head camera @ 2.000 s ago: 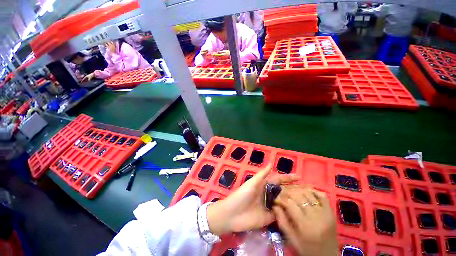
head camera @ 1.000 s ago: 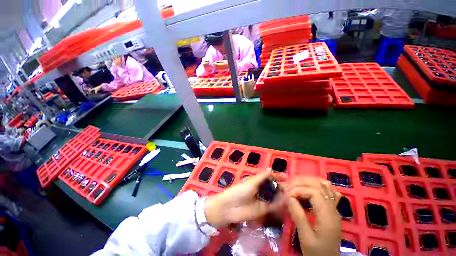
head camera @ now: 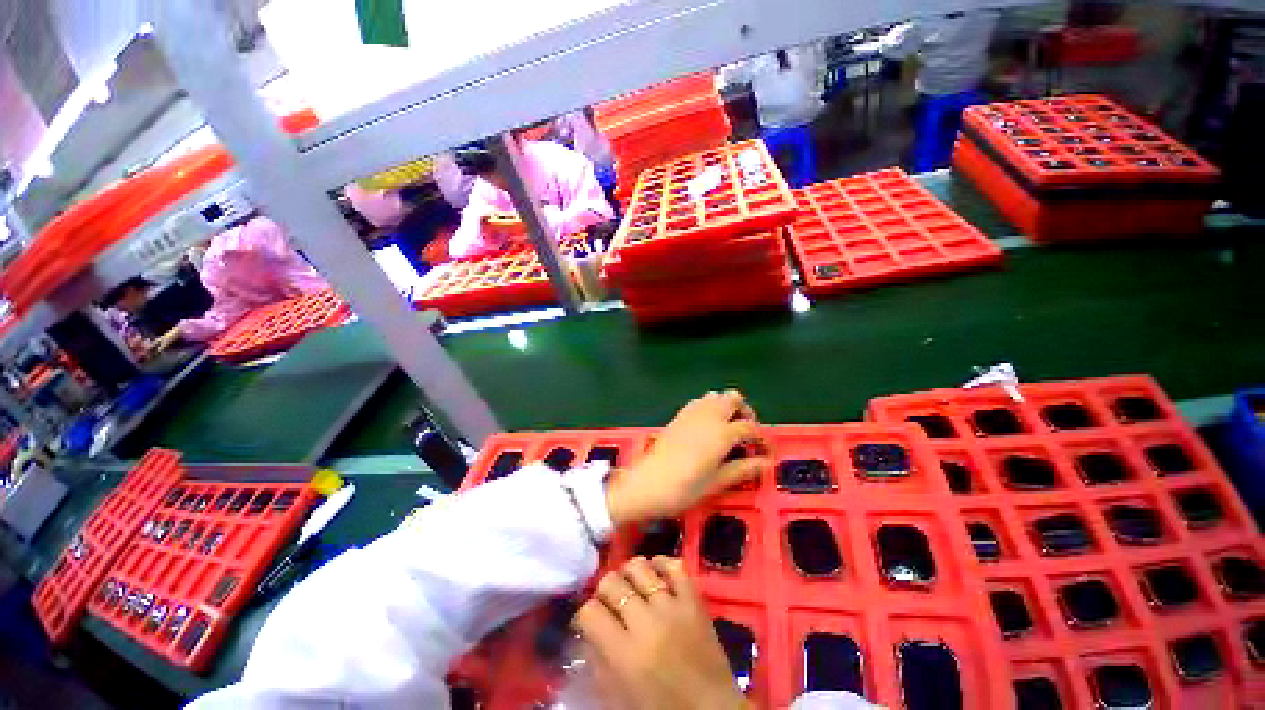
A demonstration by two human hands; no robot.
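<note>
A large red-orange tray [head camera: 860,583] lies in front of me, its pockets mostly holding dark rounded-square watch cases [head camera: 813,548]. My left hand [head camera: 690,458] reaches over its back row, fingers bent down at a pocket with a dark watch case [head camera: 749,452] under the fingertips. Whether they grip it is not clear. My right hand [head camera: 649,633], wearing rings, is low over the tray's near left part with fingers curled. Its fingertips and anything in them are hard to make out. A blurred shiny clear patch shows beside it, perhaps film.
A second filled tray [head camera: 1096,555] adjoins at right, a white scrap [head camera: 995,377] at its back edge. Trays [head camera: 208,555] and a white pen-like tool [head camera: 325,515] lie left. A grey post [head camera: 375,298] rises behind. Stacked trays [head camera: 705,278] and people in pink smocks [head camera: 538,194] are across the bench.
The view has swung right. My hands, earlier together around a watch case, are now apart: the left is at the back row, the right lower and nearer me.
</note>
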